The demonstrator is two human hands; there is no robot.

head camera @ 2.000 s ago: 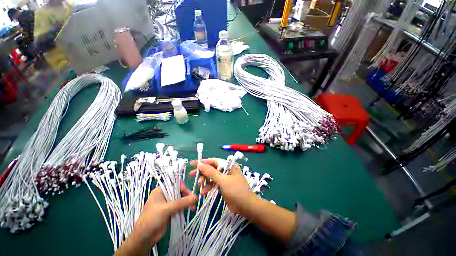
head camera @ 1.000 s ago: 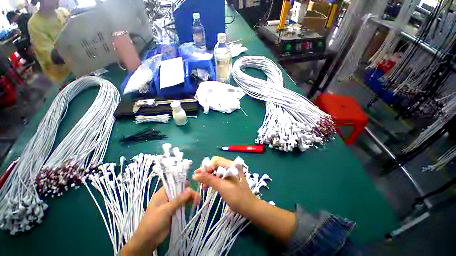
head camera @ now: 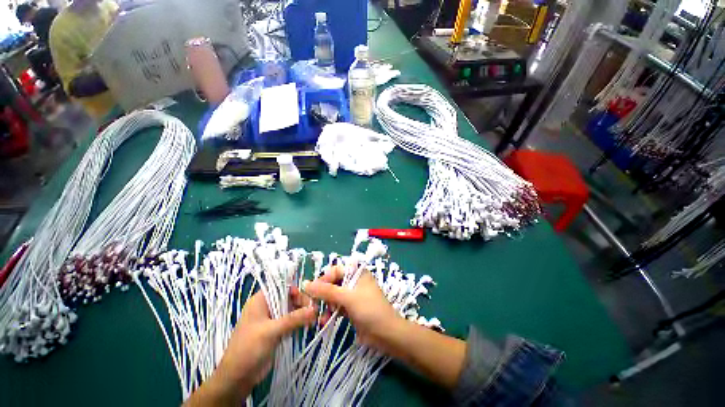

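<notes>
White cable assemblies (head camera: pixel 199 306) lie fanned out on the green bench with small white connector housings at their far ends. My left hand (head camera: pixel 258 338) is closed around an upright bunch of these cables, connectors above the fingers. My right hand (head camera: pixel 362 302) is beside it, fingertips near the left thumb, holding several white cables with their connectors (head camera: pixel 370 248) showing above the fingers. Whether a single cable is between the fingertips is hard to tell. The red tool (head camera: pixel 397 234) lies on the bench beyond the right hand, its tip partly hidden by connectors.
Looped cable bundles lie at left (head camera: pixel 119 183) and right (head camera: pixel 441 151). Black ties (head camera: pixel 233 208), a small squat bottle (head camera: pixel 289 175), a black case (head camera: pixel 205 163), crumpled white plastic (head camera: pixel 354 149) and blue bins (head camera: pixel 302 107) lie beyond. A red stool (head camera: pixel 548 179) stands right; a person (head camera: pixel 71 40) is back left.
The single cable upright between my hands two seconds ago is no longer apart. My right hand moved slightly; its connectors now point up, away from the fingers. My left hand keeps its bunch.
</notes>
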